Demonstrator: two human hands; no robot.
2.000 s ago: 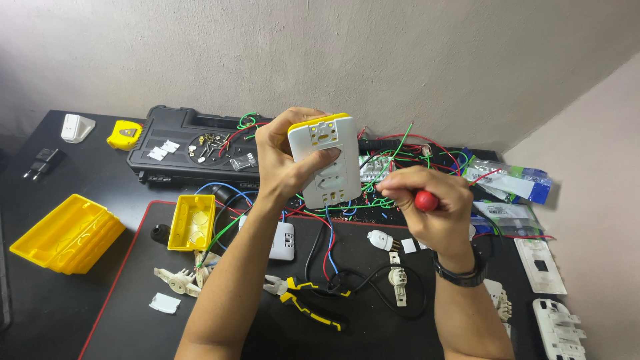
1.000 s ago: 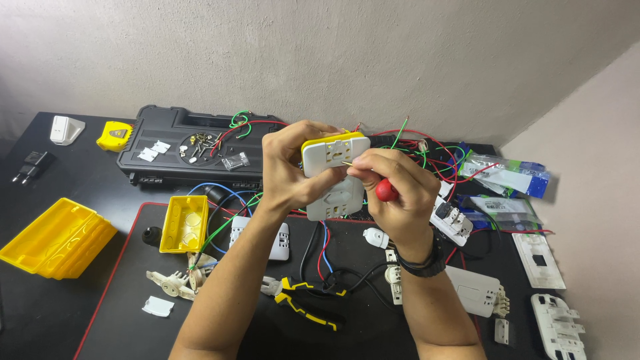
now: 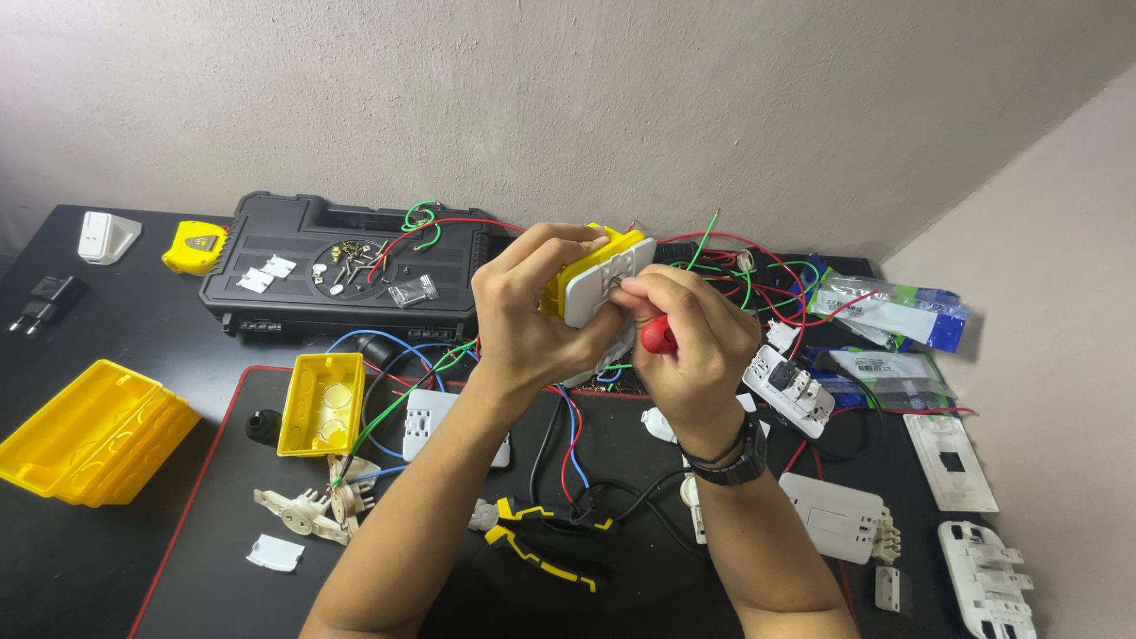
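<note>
My left hand (image 3: 532, 311) grips a yellow electrical box (image 3: 555, 293) with a white cover plate (image 3: 590, 288) on its front, held tilted above the mat. A second white part hangs below it, mostly behind my hands. In my right hand (image 3: 697, 337) is a screwdriver with a red handle (image 3: 658, 335); its handle end points toward me. My right fingertips touch the front of the cover plate near its openings, and they hide most of the shaft. Whether the tip sits in a screw cannot be told.
Behind lies a black tool case (image 3: 293, 297) with loose screws on its lid. Yellow boxes (image 3: 98, 435) stand at left, one smaller box (image 3: 319, 404) nearer. Yellow-black pliers (image 3: 541, 555), wires (image 3: 572, 444) and a white socket module (image 3: 790, 390) lie around my forearms.
The box and cover plate have turned in my left hand, so more of the yellow side shows. My right hand has come in from the right, bringing the screwdriver to the plate.
</note>
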